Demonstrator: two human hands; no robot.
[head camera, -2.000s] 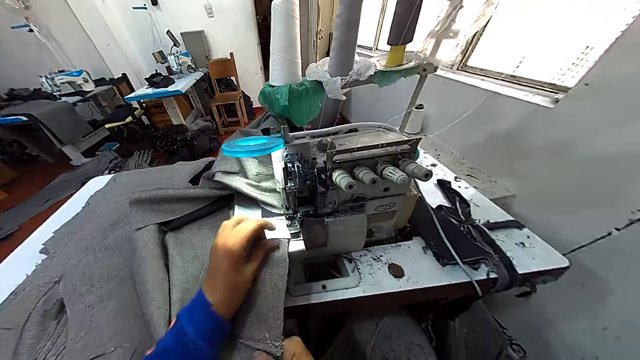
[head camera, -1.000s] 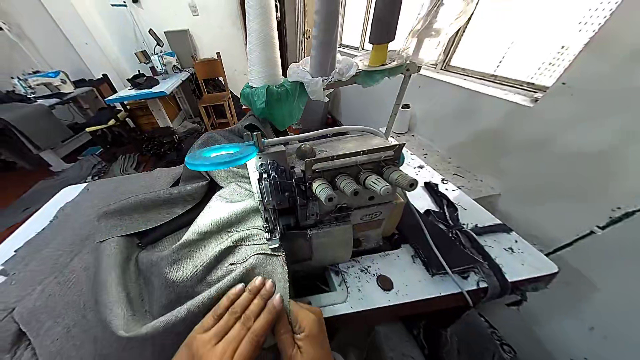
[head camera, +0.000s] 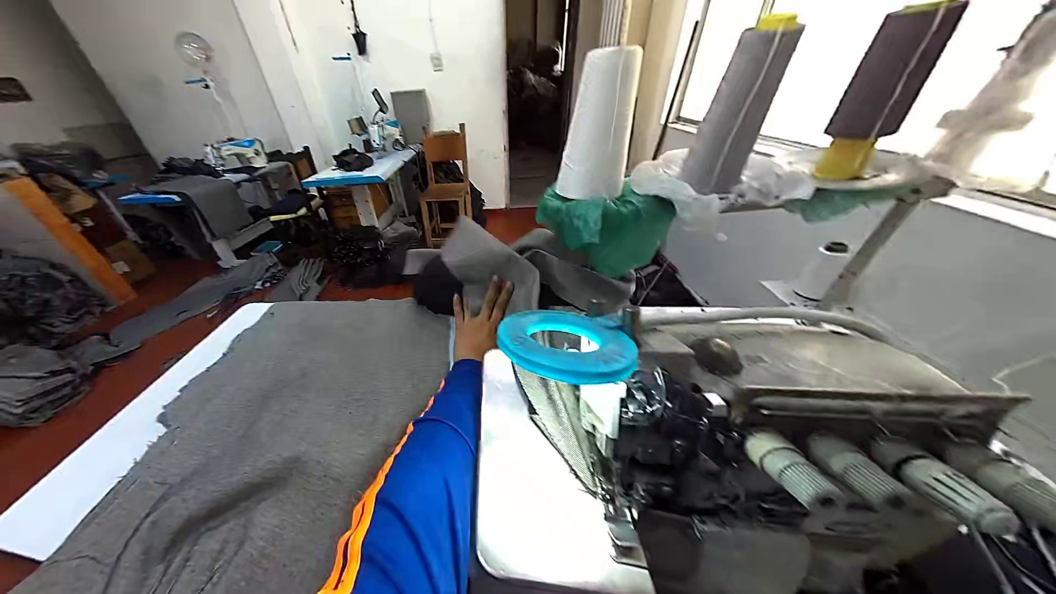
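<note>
My left hand (head camera: 478, 320), in a blue sleeve with an orange stripe, reaches past the overlock sewing machine (head camera: 701, 445) and lies with spread fingers against a raised piece of grey fabric (head camera: 488, 262). Whether the fingers grip it cannot be told. Fabric also runs down under the presser foot (head camera: 623, 536), beside the bare metal machine plate (head camera: 536, 495). A blue ring (head camera: 569, 346) sits above the plate, near the hand. A large grey fabric piece (head camera: 305, 396) covers the table left of my arm. My right hand is out of view.
Thread cones (head camera: 601, 124) stand over green plastic (head camera: 610, 235) behind the machine. Tension knobs (head camera: 792, 469) stick out at its front. Farther back are a wooden chair (head camera: 445, 186), another sewing table (head camera: 363, 171) and dark fabric scraps on the red floor (head camera: 190, 309).
My left hand has moved away from the machine's front to the far side of the table. The fabric in front of the presser foot is gone from there. The right hand has left view.
</note>
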